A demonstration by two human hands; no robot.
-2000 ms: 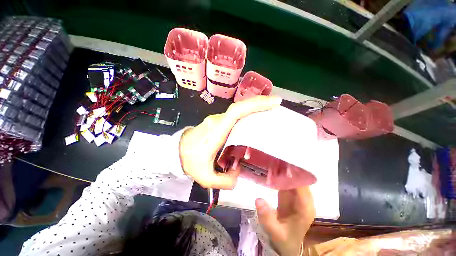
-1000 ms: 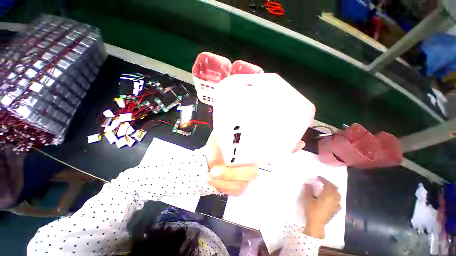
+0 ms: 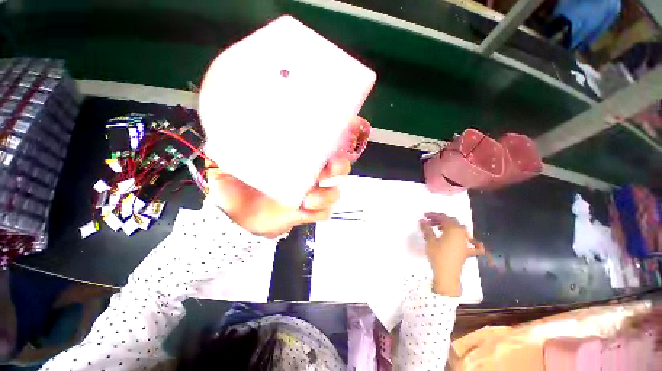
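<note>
My left hand (image 3: pixel 279 206) grips a pink housing (image 3: pixel 279 109), which looks washed out to near white. The housing is raised at the upper left of centre, and its closed face with one small hole shows. A red wire (image 3: pixel 174 136) runs out from its left side. My right hand (image 3: pixel 448 245) is low over the large white paper (image 3: pixel 385 253), fingers bent. Something pale and pinkish may be at its fingertips, too overexposed to tell. Tweezers (image 3: pixel 347 214) lie on the paper between the hands.
Wired parts with white squares (image 3: pixel 131 206) lie tangled at the left, beside a silvery packed block (image 3: pixel 29 145). Pink housings (image 3: pixel 475 159) lie at the back right. Another housing (image 3: pixel 357 139) stands behind the held one. Yellowish wrap (image 3: pixel 501 344) is at the lower right.
The held housing has moved up and left from the centre, its closed face now toward the camera. My right hand has left the housing and is over the paper.
</note>
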